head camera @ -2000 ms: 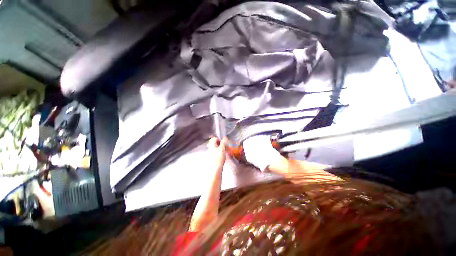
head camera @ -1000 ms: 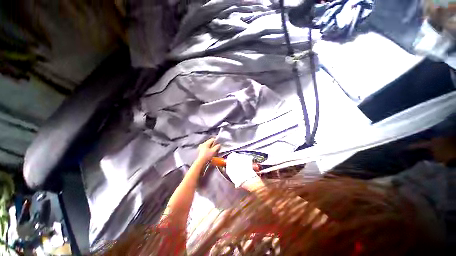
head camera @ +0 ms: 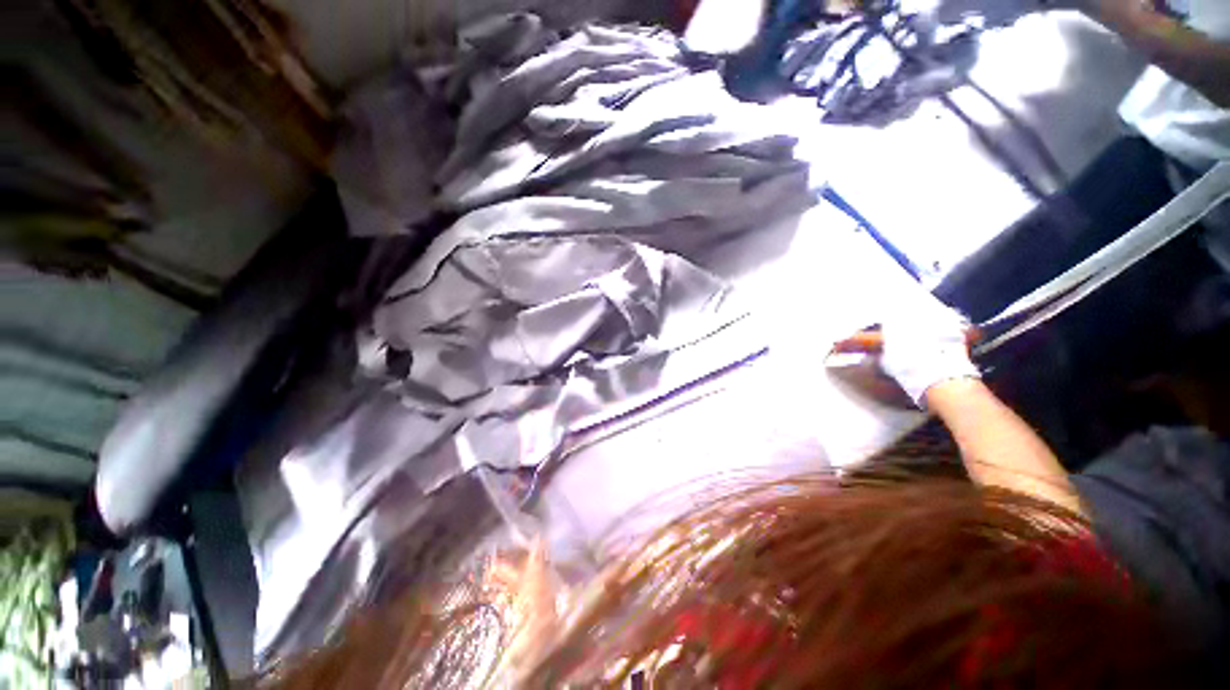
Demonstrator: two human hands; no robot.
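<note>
My right hand (head camera: pixel 925 345), in a white glove, is closed on the orange-brown handle of the steam iron (head camera: pixel 858 345) at the right of the pressing table; its soleplate is mostly hidden. My left hand (head camera: pixel 523 582) is bare and blurred at the bottom centre, partly covered by hair, beside the near edge of the grey garment piece (head camera: pixel 519 492). I cannot tell whether it grips the cloth. A straight dark seam line (head camera: pixel 675 394) runs across the grey cloth.
A crumpled grey heap (head camera: pixel 607 148) lies at the back. A long padded roll (head camera: pixel 176 438) stands at left. A blue strip (head camera: pixel 867 232) lies on the white cover. A pale strap (head camera: pixel 1106 263) runs right from the iron. Another person's arm (head camera: pixel 1174 47) shows at top right.
My right hand has moved right and away from my left hand, taking the iron with it. My left hand has moved down toward the near edge. The view has shifted.
</note>
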